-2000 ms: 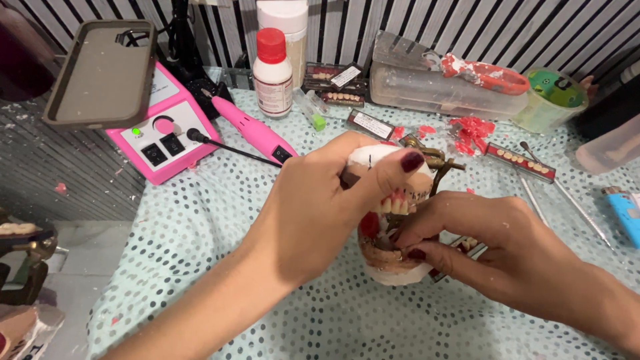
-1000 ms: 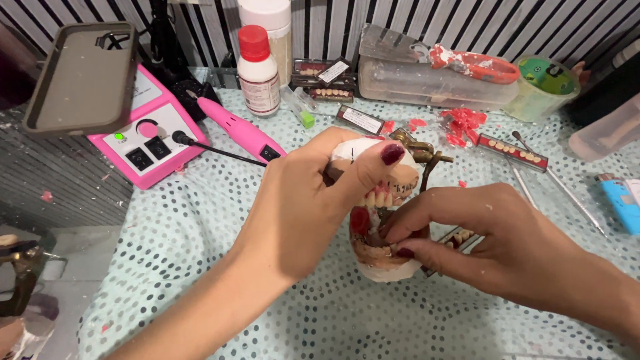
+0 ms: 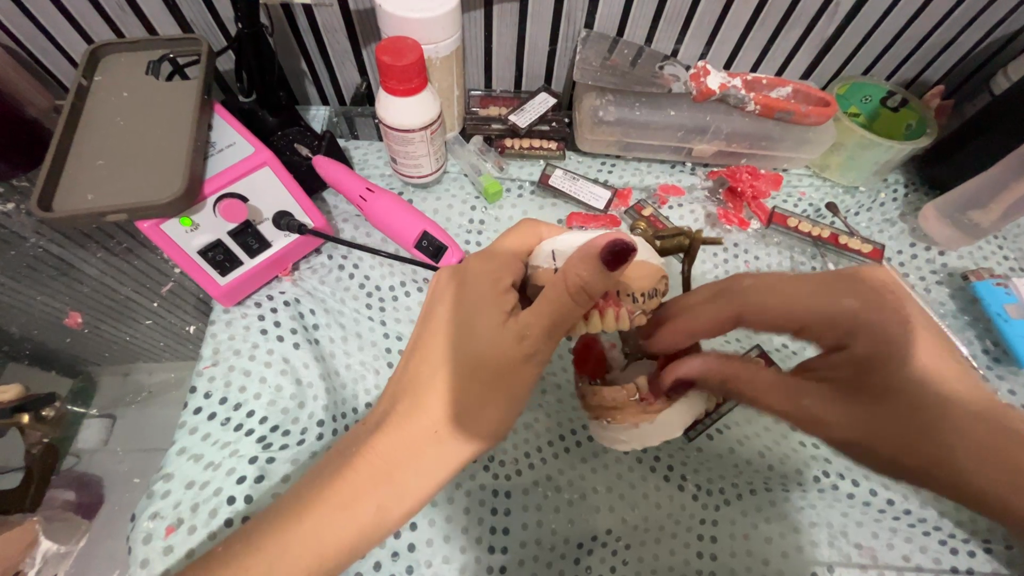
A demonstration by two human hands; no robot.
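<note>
My left hand grips the upper plaster dental cast, thumb across its front, above a row of artificial teeth. A brass-coloured articulator joins it to the lower plaster cast, and the two casts stand apart like an open mouth. Red wax sits on the left side of the lower cast. At that cast's right side is my right hand, slightly blurred, thumb and fingers around its ridge; whether they pinch anything small is hidden. A tooth card lies partly behind the lower cast.
A pink electric-file unit under a phone case and its pink handpiece are at left. Behind stand a red-capped bottle and a plastic box. Red wax scraps, a tooth card and a blue lighter lie right.
The fingers of my right hand have shifted at the lower cast's right side, and their tips are farther apart. My left hand keeps its hold on the upper cast.
</note>
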